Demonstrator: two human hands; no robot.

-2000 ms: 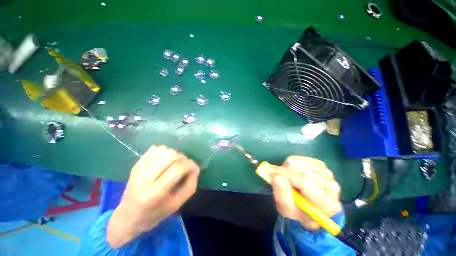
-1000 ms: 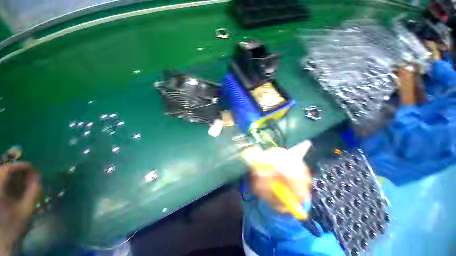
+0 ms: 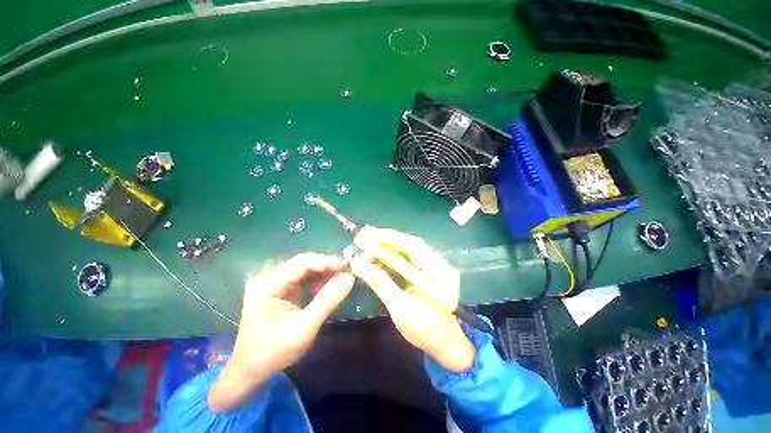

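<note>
My left hand (image 3: 287, 315) and my right hand (image 3: 412, 292) meet at the fingertips low in the middle. A tiny silvery piece (image 3: 349, 253), probably a small round board, is pinched between them, partly hidden. My right hand also holds the yellow soldering iron (image 3: 394, 259), its tip pointing up-left over the bench near the loose boards. Solder wire (image 3: 179, 279) runs from the yellow reel stand (image 3: 127, 211) to my left hand; its end is hidden. Small round boards (image 3: 274, 191) lie in a loose group beyond my hands. Thin dark components (image 3: 201, 246) lie right of the stand.
The fume fan (image 3: 438, 161) and blue soldering station (image 3: 528, 190) stand right, with the black iron holder (image 3: 583, 110) behind. Clear blister trays (image 3: 719, 169) lie far right; another tray (image 3: 651, 380) is lower right. Round housings (image 3: 93, 278) lie at both sides. A black tray (image 3: 592, 30) is at the back.
The view swung right and partly back. My hands, apart before, now meet at the fingertips. The iron's tip has left the board on the front bench and is raised up-left.
</note>
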